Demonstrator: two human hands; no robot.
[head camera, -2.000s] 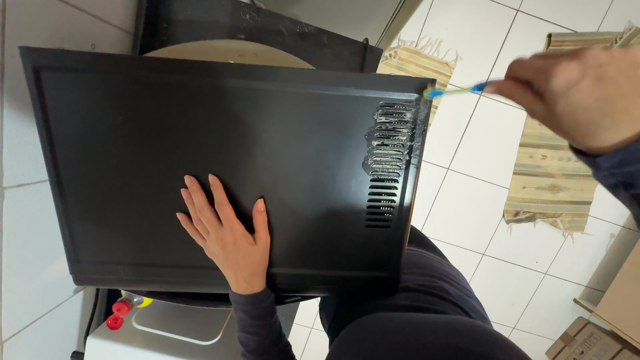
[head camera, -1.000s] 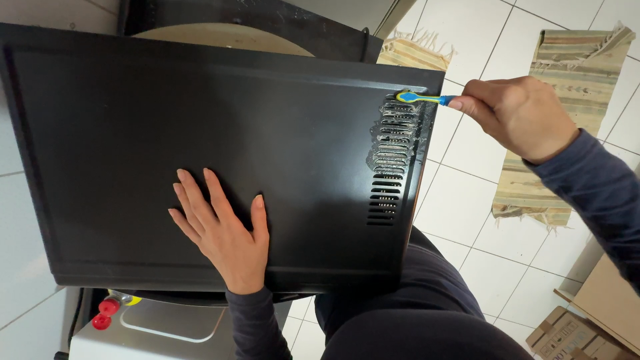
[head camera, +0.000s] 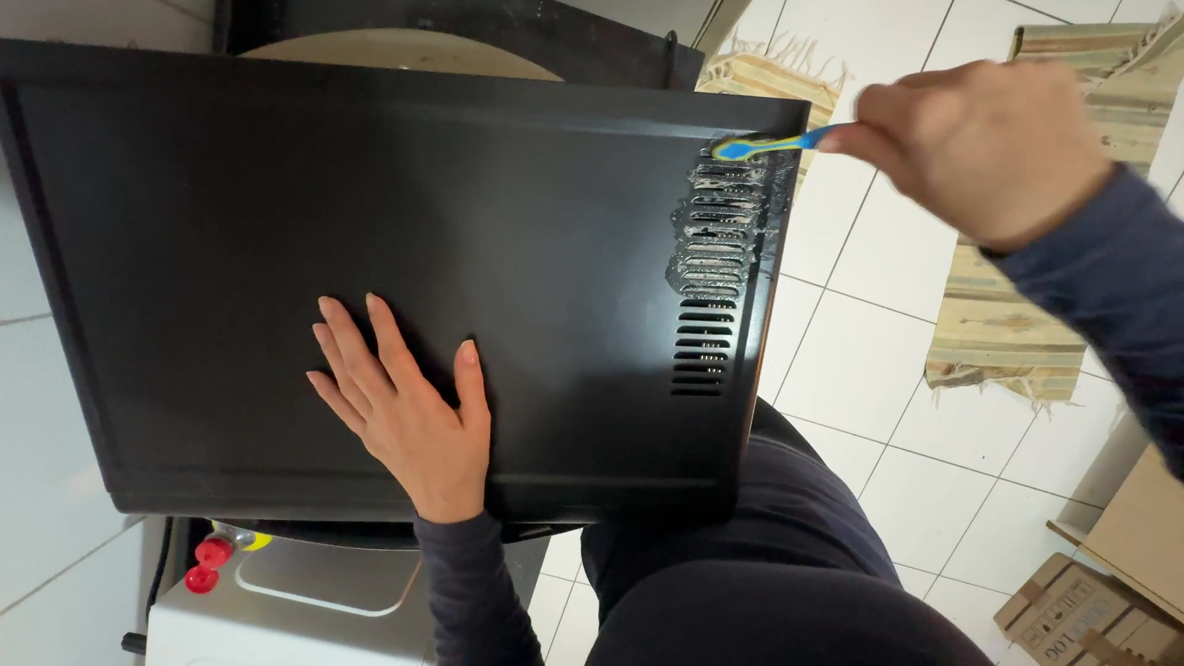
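A large black metal appliance casing (head camera: 555, 240) fills the left and middle of the view, with a column of vent slots (head camera: 708, 277) near its right edge. Wet foam covers the upper slots; the lower ones show dark and foam-free. My right hand (head camera: 980, 148) grips a blue and yellow toothbrush (head camera: 763, 146) by its handle, the brush head over the topmost slots, bristles hidden beneath it. Flat on the casing's lower middle rests my left hand (head camera: 407, 407), fingers spread, holding nothing.
Below the casing is a white appliance (head camera: 324, 592) with red caps (head camera: 214, 552) beside it. Striped fringed rugs (head camera: 1008, 314) lie on the white tiled floor (head camera: 842, 361). Cardboard boxes (head camera: 1082, 610) stand at the lower right. A black surround with a pale rounded surface (head camera: 407, 51) shows behind the casing.
From beyond the casing's upper right corner, my right hand has brought the toothbrush left onto the top slots. My left hand stays flat on the casing.
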